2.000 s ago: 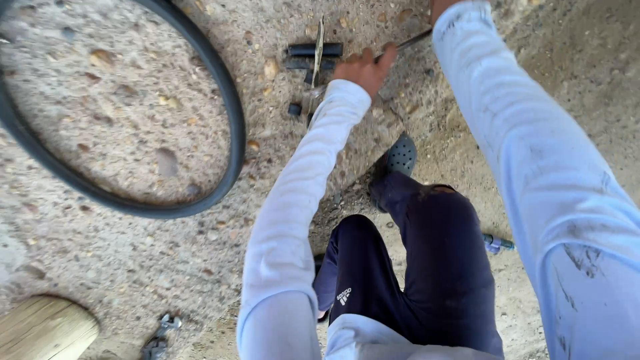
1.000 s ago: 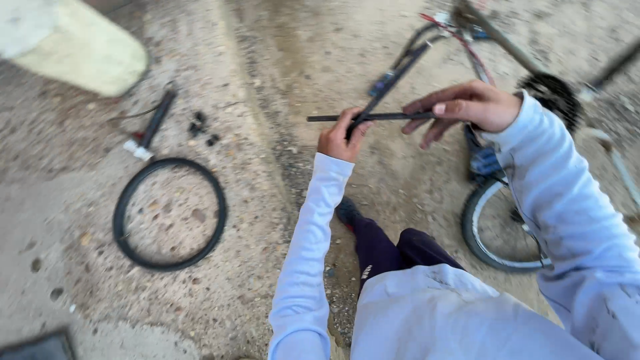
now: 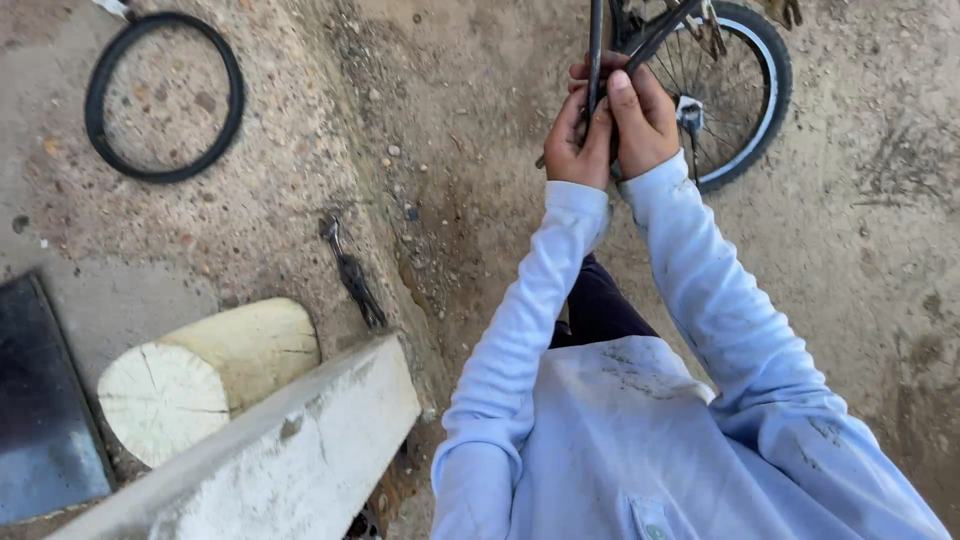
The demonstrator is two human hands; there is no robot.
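Near the top centre, my left hand [image 3: 579, 146] and my right hand [image 3: 643, 124] are held close together. Both grip a long, thin black strip or tube [image 3: 595, 49], whose two lengths spread upward from my fingers in a V. The left length is nearly upright and the right one leans to the right. A short dark end shows below my left hand. Whether this is one folded piece or two cannot be told. Behind my right hand is a bicycle wheel [image 3: 780, 90] with a knobbly tyre, with part of the bicycle above it at the top edge.
On the rough concrete at left lies a black bicycle tyre [image 3: 166, 176]. Metal hand tools [image 3: 351, 274], one like a wrench, lie near the concrete edge. Lower left are a cut log [image 3: 262, 345], a whitish beam or ledge [image 3: 300, 450] and a dark flat panel [image 3: 45, 420].
My hands, apart on the black piece one second ago, are now close together on it. Two seconds ago my left hand was near dark parts over the pebbly ground. The view has shifted greatly.
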